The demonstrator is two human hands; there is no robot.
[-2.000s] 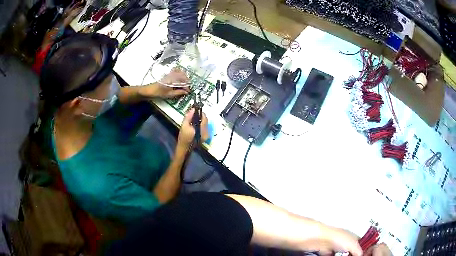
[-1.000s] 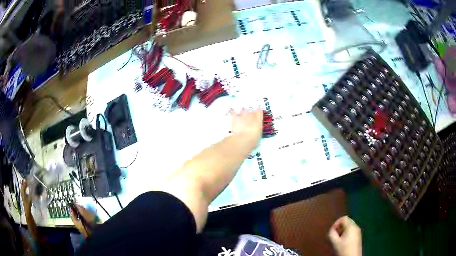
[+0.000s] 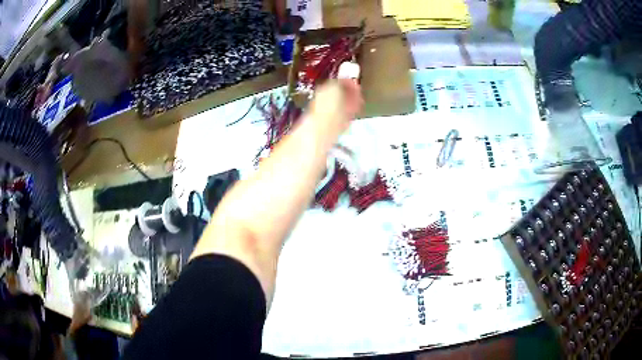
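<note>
My left hand (image 3: 336, 105), blurred, reaches across the bench to the open cardboard box of red leads. Its fingertips are at a small white object (image 3: 348, 71) at the box edge; I cannot tell whether they hold it. A bundle of red-and-black leads with white plug ends (image 3: 428, 252) lies on the sheeting nearer to me. Two more bundles (image 3: 369, 192) lie beside my forearm, and looser leads are partly hidden behind it. A pale, blurred shape shows just right of the forearm. My right hand is out of the picture.
A divided cardboard tray of small round black parts (image 3: 517, 242) stands at the right, with a few red leads on it. A soldering station with white spools (image 3: 169, 246) is at the left. Grey ribbed hoses hang at both sides. Another person's hands show at lower left.
My left hand has left the near bundle, which now lies spread, and moved up and away to the box. My right hand has gone out of view. The view has shifted.
</note>
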